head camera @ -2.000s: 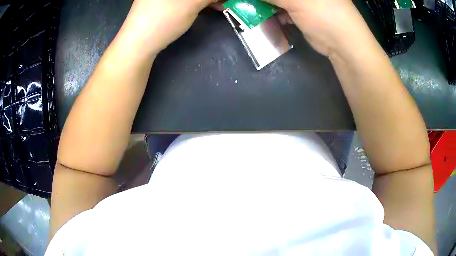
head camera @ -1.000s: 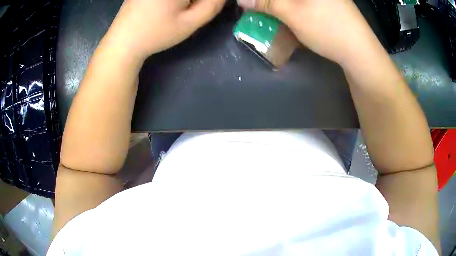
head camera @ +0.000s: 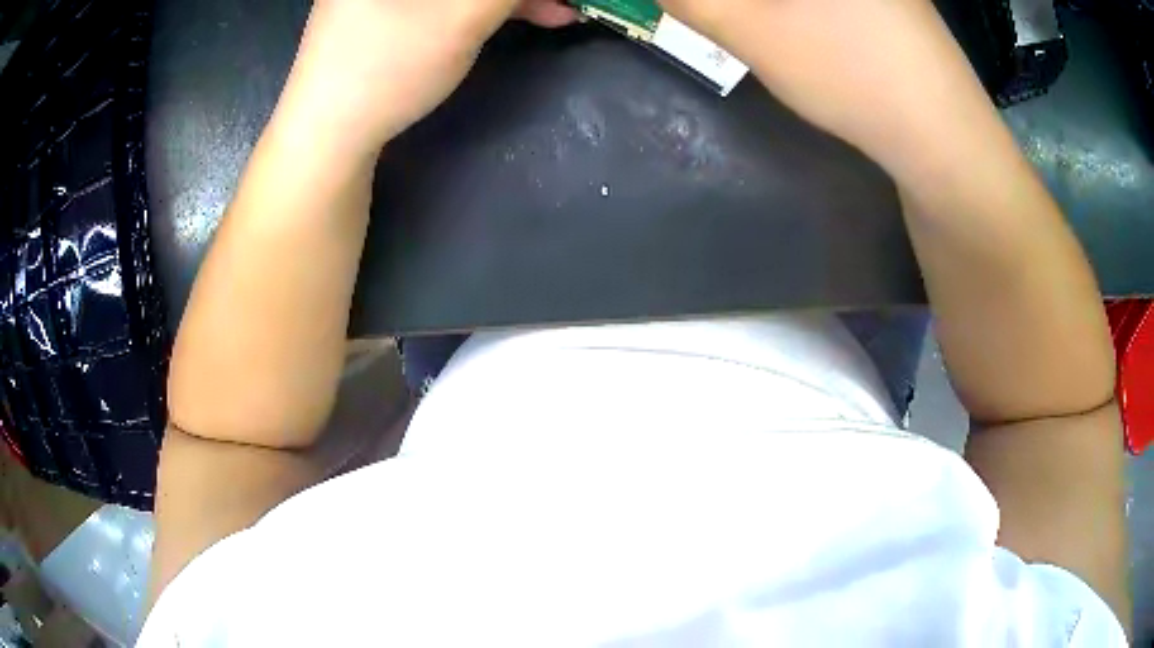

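A green circuit board (head camera: 623, 12) with a flat white-silver module (head camera: 704, 60) at its lower end shows at the top middle, tilted down to the right and cut off by the top edge. My right hand (head camera: 740, 15) is on the board from the right; its fingertips are out of the picture. My left hand (head camera: 437, 38) is left of the board, with a fingertip close to its left end. Most of its fingers are cut off, so its hold cannot be told.
Glossy black blister trays (head camera: 76, 291) stand at the left edge. Black housings with a silver part (head camera: 1035, 25) lie at the upper right on the dark bench mat (head camera: 608, 241). A red stool (head camera: 1135, 367) shows at the right below the bench edge.
The board has moved up towards the top edge and turned, so less green shows and the white module's face or edge points down-right. My left hand has come back closer to it.
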